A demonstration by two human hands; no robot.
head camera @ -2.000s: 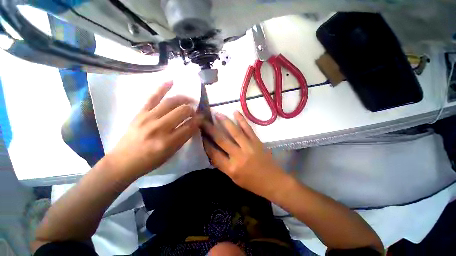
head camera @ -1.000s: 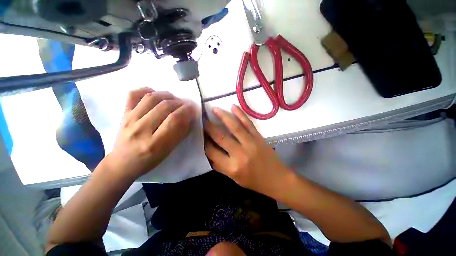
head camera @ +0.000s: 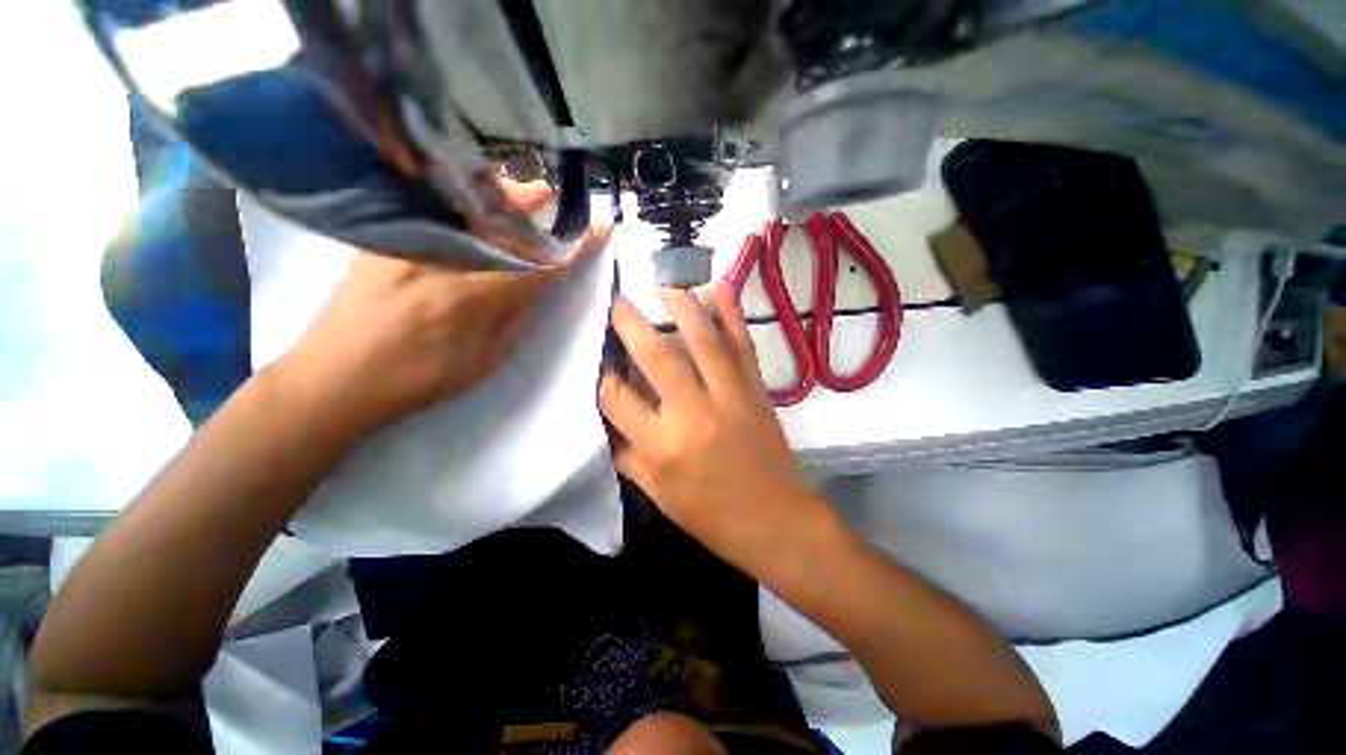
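Note:
A white panel (head camera: 487,457) lies left of the needle area and drapes over the table's front edge. A narrow dark strip (head camera: 613,317) runs along its right edge. My left hand (head camera: 428,317) is on the panel's upper part and grips it near the presser foot; its fingertips are partly hidden behind the machine's metal parts. My right hand (head camera: 709,421) rests with fingers apart beside the dark strip, pressing near the edge and holding nothing. The sewing machine head (head camera: 650,74) covers the top; the needle itself is hidden.
Red-handled scissors (head camera: 893,317) lie right of my right hand, blades hidden by the machine. A black phone (head camera: 1085,280) and brown tab (head camera: 963,269) lie farther right. Plaid fabric (head camera: 177,295) is at left. White-grey panels (head camera: 1033,546) hang below the table at right.
My left hand has moved up toward the presser foot, and the panel under it is now raised and creased. My right hand's fingers are spread more. The camera view has shifted.

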